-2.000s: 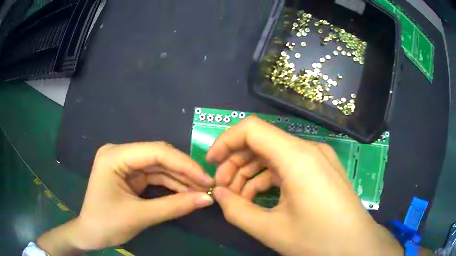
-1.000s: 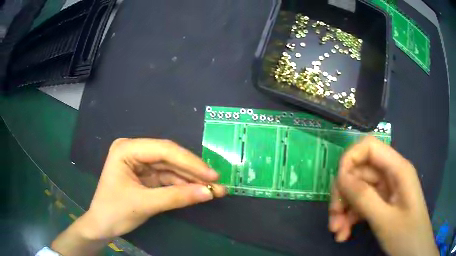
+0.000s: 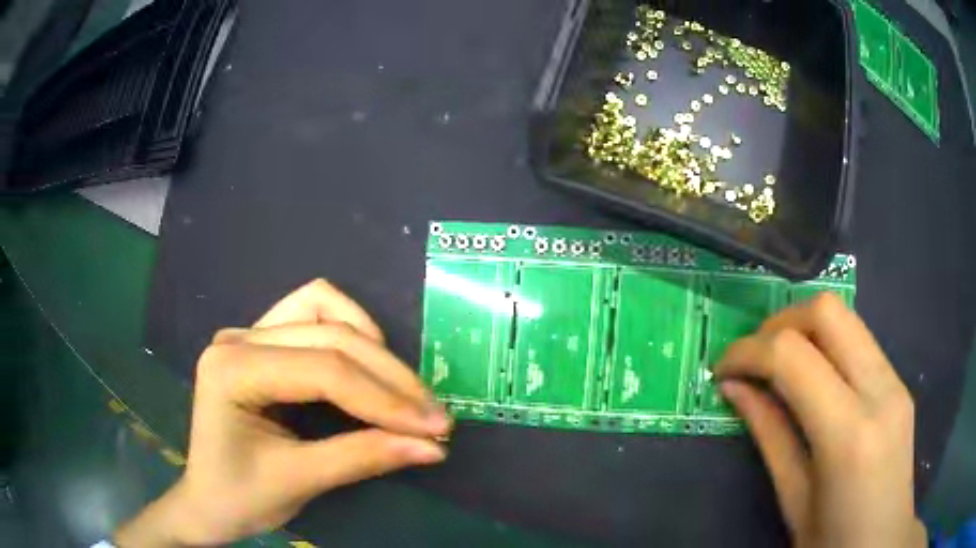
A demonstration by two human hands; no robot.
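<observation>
A green PCB panel lies flat on the black work mat, its row of ringed holes along the far edge. My left hand is at the panel's near left corner, thumb and finger pinched on a tiny brass insert that barely shows. My right hand is over the panel's right end, fingers bent and fingertips near its surface; whether it holds a small piece cannot be told. The black parts tray stands beyond the panel and overlaps its far edge, with many loose brass inserts inside.
Black ribbed racks lie at the far left, over a pale sheet. Another green panel lies at the far right beyond the tray. The dark green bench top shows at the left. A bit of blue strap shows at bottom right.
My right hand has moved away from my left hand to the panel's right end, and its fingers have since opened somewhat. My left hand keeps its pinch near the left corner.
</observation>
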